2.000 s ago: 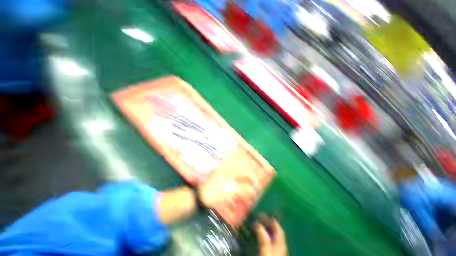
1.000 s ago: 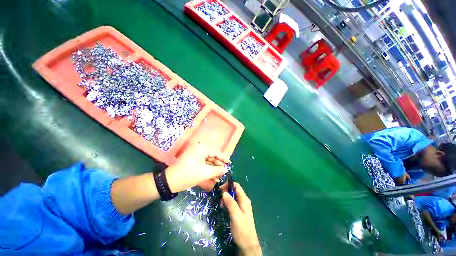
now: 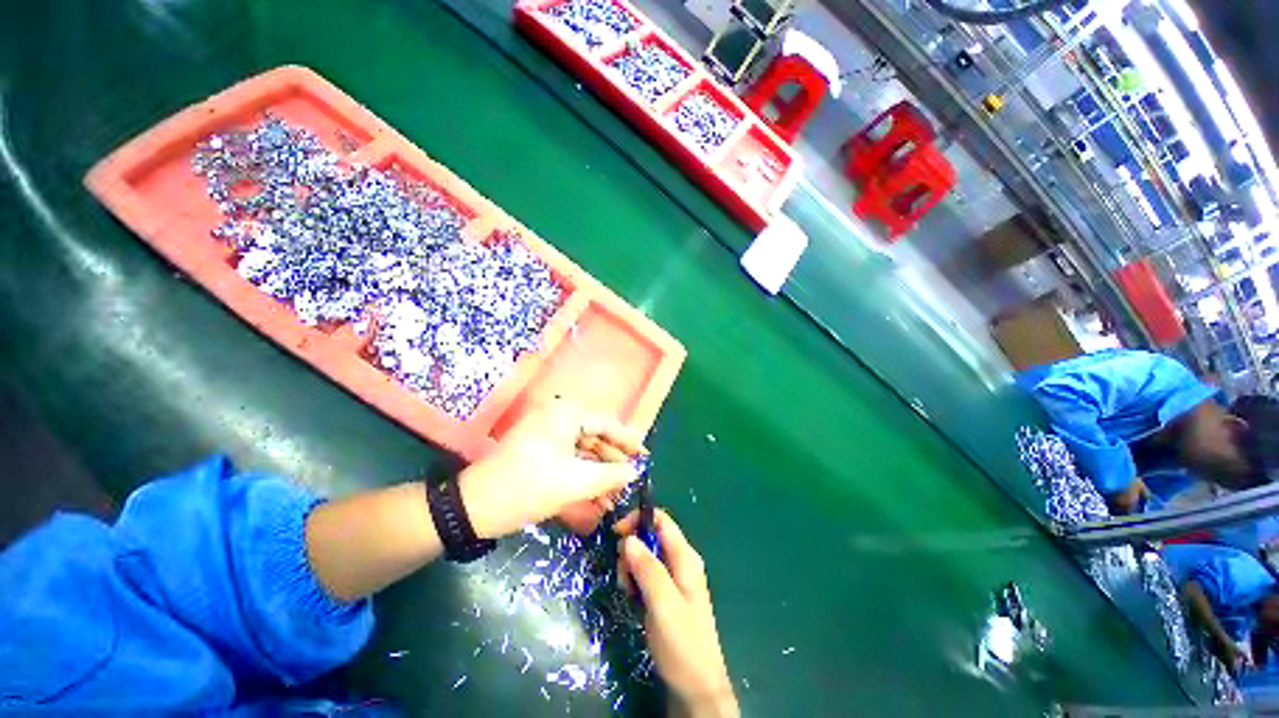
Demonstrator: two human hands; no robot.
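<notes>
My left hand (image 3: 554, 470), with a black wristband, pinches a small silvery component (image 3: 640, 463) at the near right end of the salmon-pink parts tray (image 3: 288, 330). My right hand (image 3: 676, 596) is closed around small cutters (image 3: 647, 530) with blue handles; their dark jaws are up at the left fingertips. Whether the jaws touch the component is too small to tell. A large heap of silvery components (image 3: 407, 267) fills the tray's joined sections; the end section holds few parts. Bright thin offcuts (image 3: 561, 617) lie scattered on the green surface below the hands.
A red divided tray (image 3: 673, 105) with parts and a white card (image 3: 774, 254) lie at the far side. Red stools (image 3: 902, 168) stand beyond. People in blue smocks (image 3: 1115, 407) work at the right near silvery piles (image 3: 1062, 484). A loose cluster (image 3: 1004, 631) lies at lower right.
Since the blurred first frame, the view has steadied and the tray appears farther left. Since one second ago, both hands stay at nearly the same place, with only slight shifts.
</notes>
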